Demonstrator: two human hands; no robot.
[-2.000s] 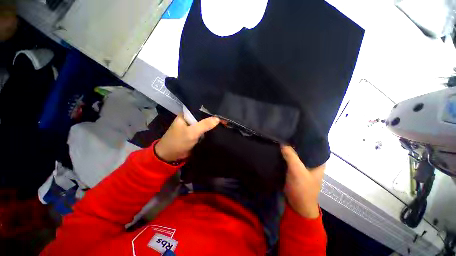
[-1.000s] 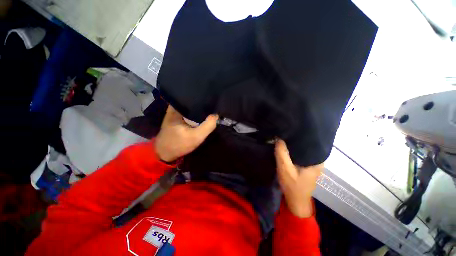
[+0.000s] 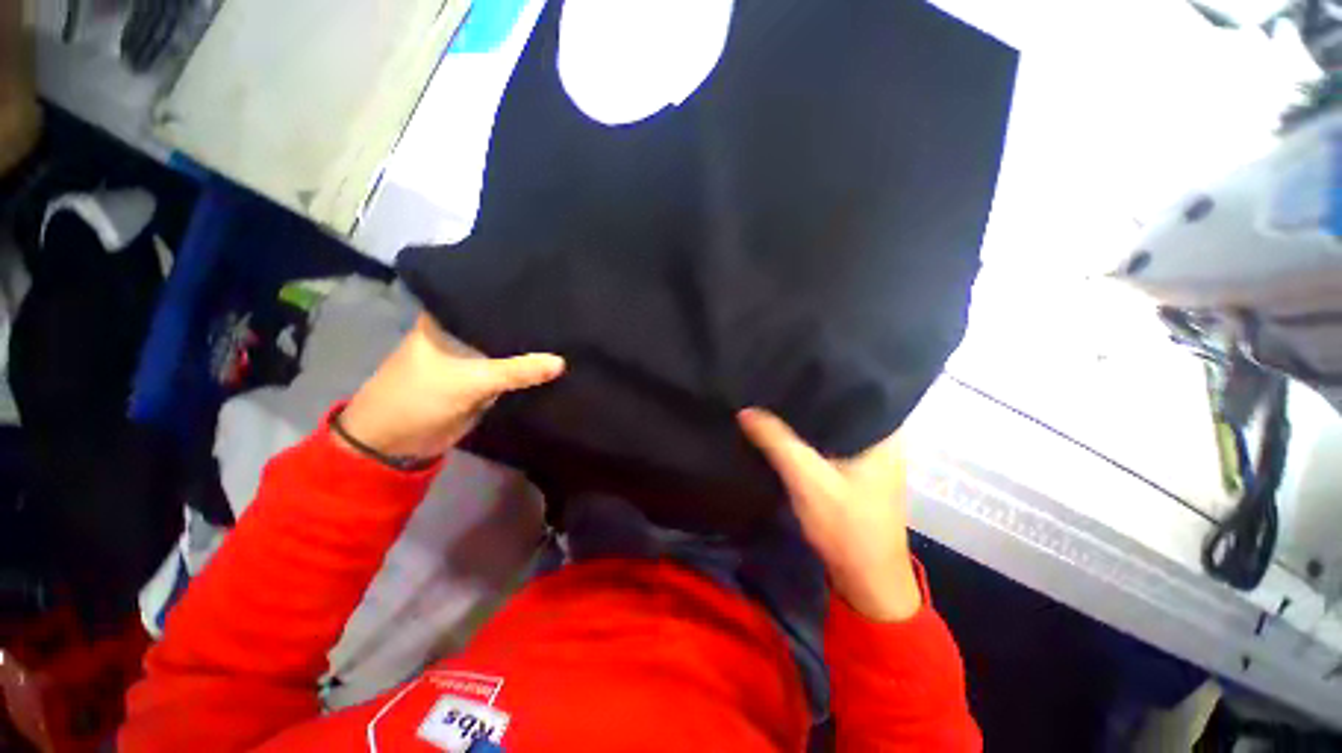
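A large black panel (image 3: 736,221) with a deep curved cut-out at its top lies over the table's front edge and hangs down before me. My left hand (image 3: 449,390) holds its left lower part, thumb on top and fingers hidden beneath. My right hand (image 3: 832,493) holds its lower right part the same way, thumb on top. The panel between my hands shows plain black, with soft folds near my right thumb. No slit or pale edging shows on it.
The white sewing machine head (image 3: 1244,258) is at the right, with black-handled scissors (image 3: 1248,515) beside it. A grey-white board (image 3: 287,111) lies at the upper left. Pale cloth (image 3: 442,566) is heaped below the table at left. Ruler marks run along the table's front edge (image 3: 1016,515).
The light-edged slit between my thumbs no longer shows; the cloth there is now plain black. Both hands and the panel sit further left in the view.
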